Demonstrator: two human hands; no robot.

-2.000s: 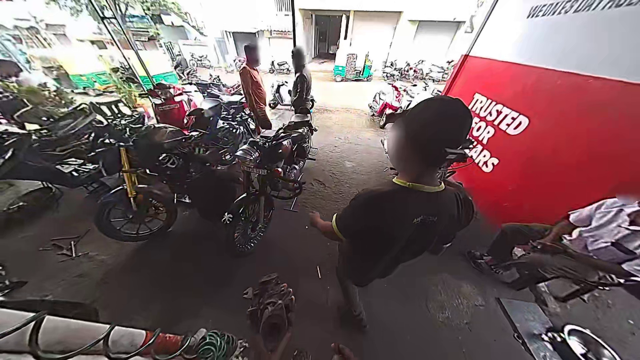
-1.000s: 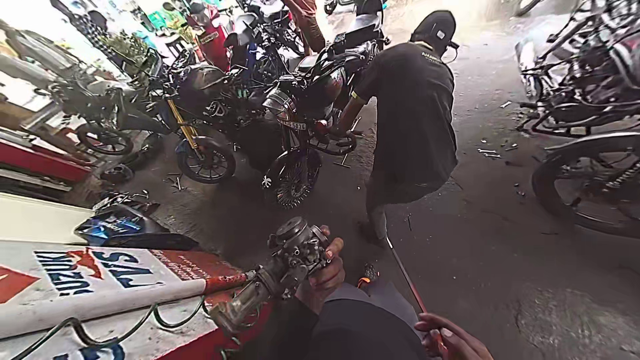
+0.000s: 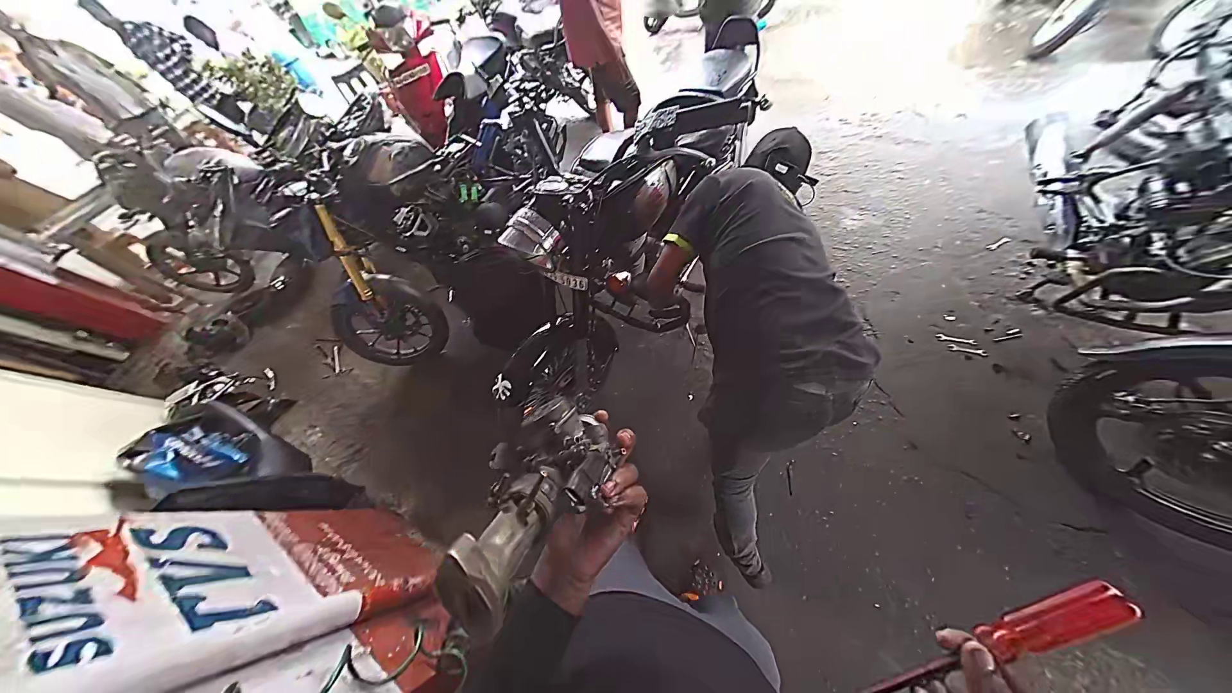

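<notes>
My left hand [image 3: 602, 515] grips a metal carburetor [image 3: 558, 448] from its right side, at the lower middle of the view. A dull tubular intake piece [image 3: 496, 549] extends from it toward the lower left. At the bottom right, my right hand [image 3: 967, 659] holds a screwdriver with a red handle [image 3: 1064, 621]; the handle points up and right, and the dark shaft runs down to the left, partly cut off by the frame edge. The screwdriver is apart from the carburetor.
A person in dark clothes [image 3: 780, 289] bends beside a parked motorcycle [image 3: 577, 279]. More motorcycles stand to the left, and a partly stripped motorcycle [image 3: 1145, 269] stands at the right. Wrenches [image 3: 961, 345] lie on the floor. A board with printed brands [image 3: 192, 568] is at the lower left.
The screwdriver has turned: its shaft pointed up and left a second ago, and now its red handle is uppermost. The other person has bent lower beside the motorcycle.
</notes>
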